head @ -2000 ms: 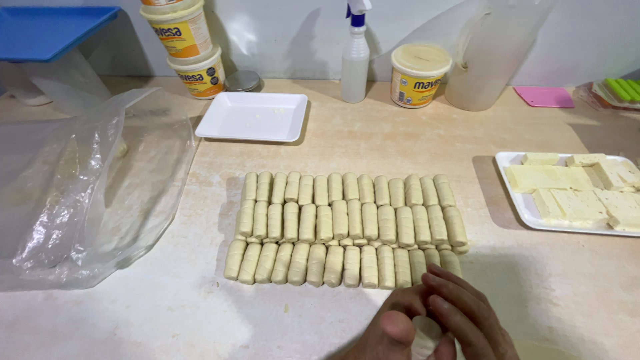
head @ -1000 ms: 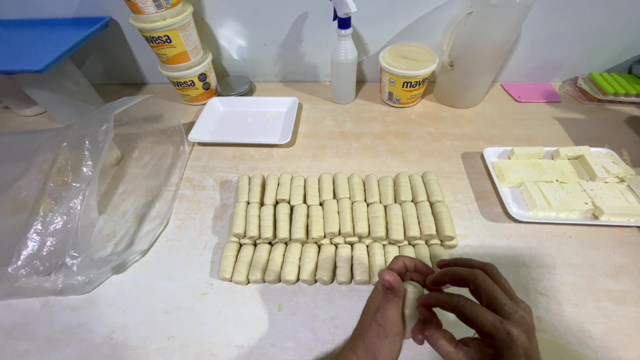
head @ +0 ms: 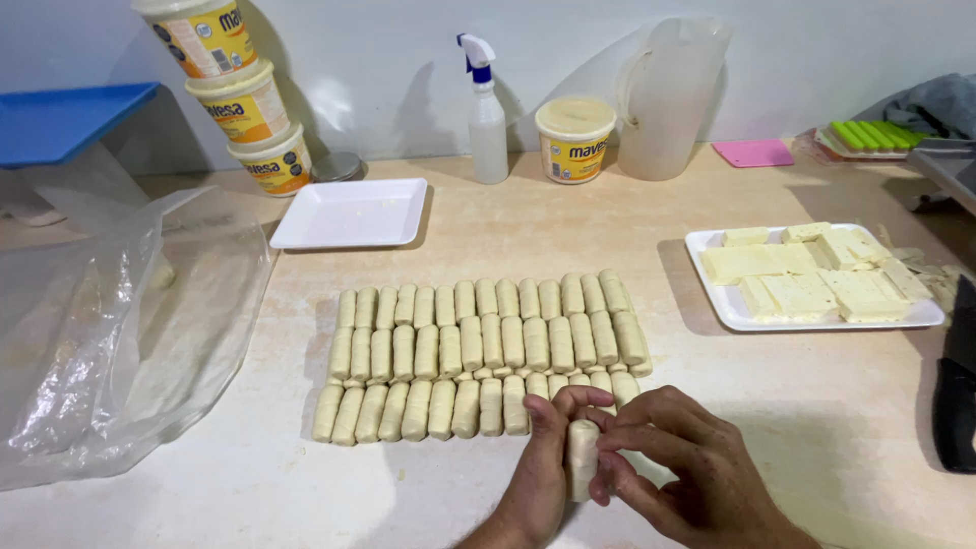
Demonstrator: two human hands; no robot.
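My left hand (head: pixel 537 465) holds a pale dough roll (head: pixel 583 457) upright against its palm, thumb raised on one side and fingers curled behind. On the roll's right side, the fingertips of my right hand (head: pixel 679 457) touch and pinch the dough. Behind and left of both hands lie rows of similar dough rolls (head: pixel 469 343), packed side by side and stacked in more than one layer. The hands hide part of the nearest row at its right end.
At right lie a white tray (head: pixel 732 316) of cheese slabs and a black-handled knife (head: pixel 955 415). A plastic bag (head: pixel 206 366) lies left, near a white tray (head: pixel 347 242). Margarine tubs (head: pixel 263 114), a spray bottle (head: pixel 488 137), another tub (head: pixel 576 145) and a pitcher (head: pixel 667 107) stand along the wall.
Two seconds ago my hands were closed together around the roll. My right hand has since opened away from the left palm, so more of the roll shows, with the fingertips at its side.
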